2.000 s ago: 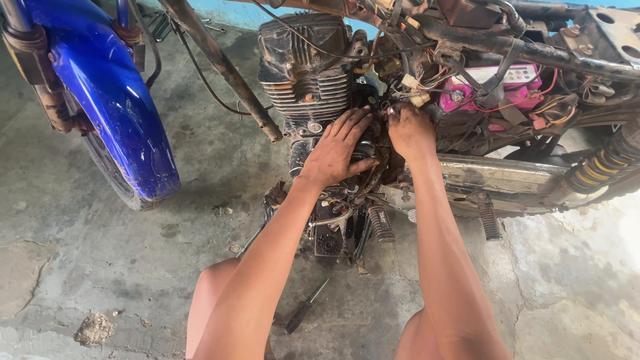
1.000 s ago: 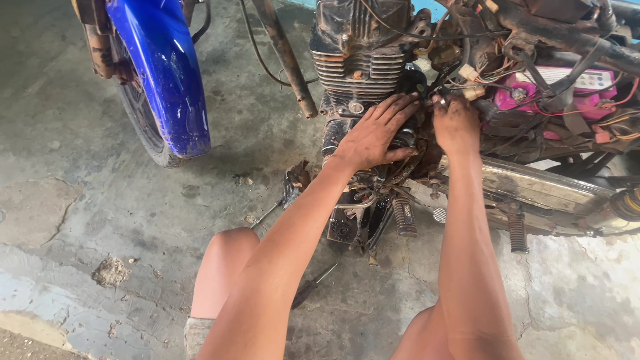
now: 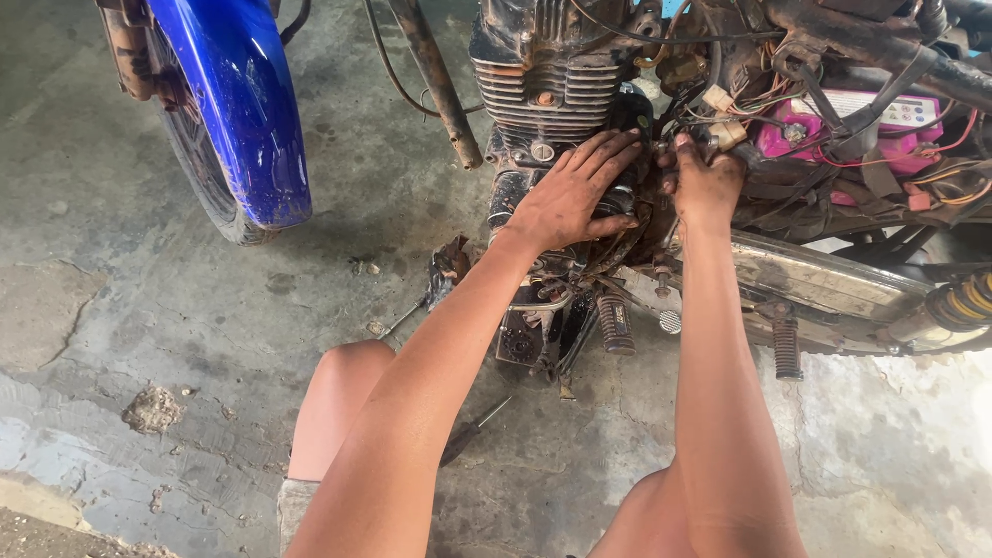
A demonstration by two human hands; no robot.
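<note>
My left hand lies spread over the side of a grimy motorcycle engine, just below its finned cylinder, thumb apart from the fingers. Right of it, my right hand is curled at the rear of the engine, its fingers around a small metal part or tool that they mostly hide. Loose wires with pale connectors hang just above the right hand. Farther right is a pink battery held by a black strap. Beneath the hands are a rubber-covered foot peg and greasy metal parts.
A screwdriver lies on the concrete floor between my legs. At the upper left stands a wheel under a blue fender. A rusty frame tube slants down left of the engine. A second foot peg juts out at the right.
The view has shifted, so the engine sits farther right. Both hands keep nearly the same places on the engine, with only slight finger movement.
</note>
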